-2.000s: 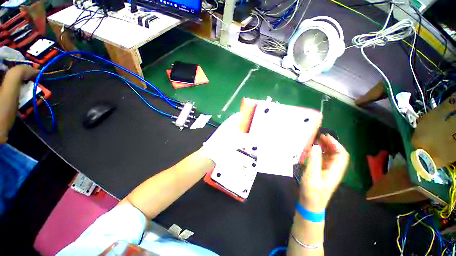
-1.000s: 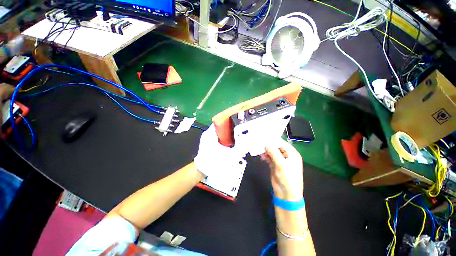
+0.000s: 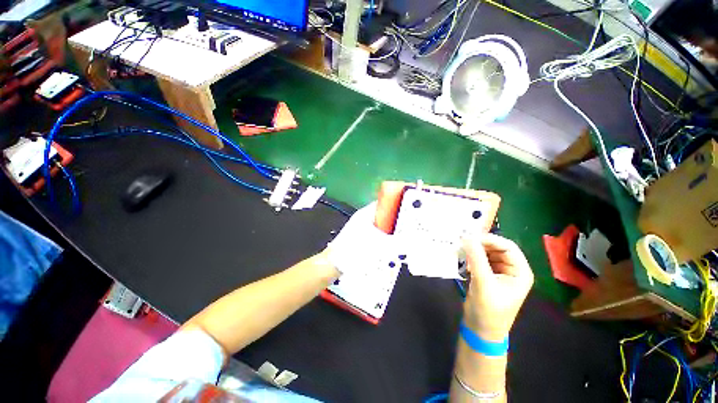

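A white-bottomed box with dark corner dots is held underside up against an orange-red pad at the centre. My left hand, in a white glove, grips the box and pad at their left side. My right hand, with a blue wrist band, pinches a thin white piece at the near edge of the box. The piece blends with the white underside, so its outline is unclear. A second white-bottomed box lies on an orange-red pad on the black mat, partly behind my left hand.
A mouse and a silvery connector block on blue cables lie left. A black box on an orange pad is on the green surface. A tape roll and orange pad are right. A fan stands behind.
The held box has turned from showing its port side to showing its underside. My right hand has moved right with it. The neighbour's hand at the far left is gone from view.
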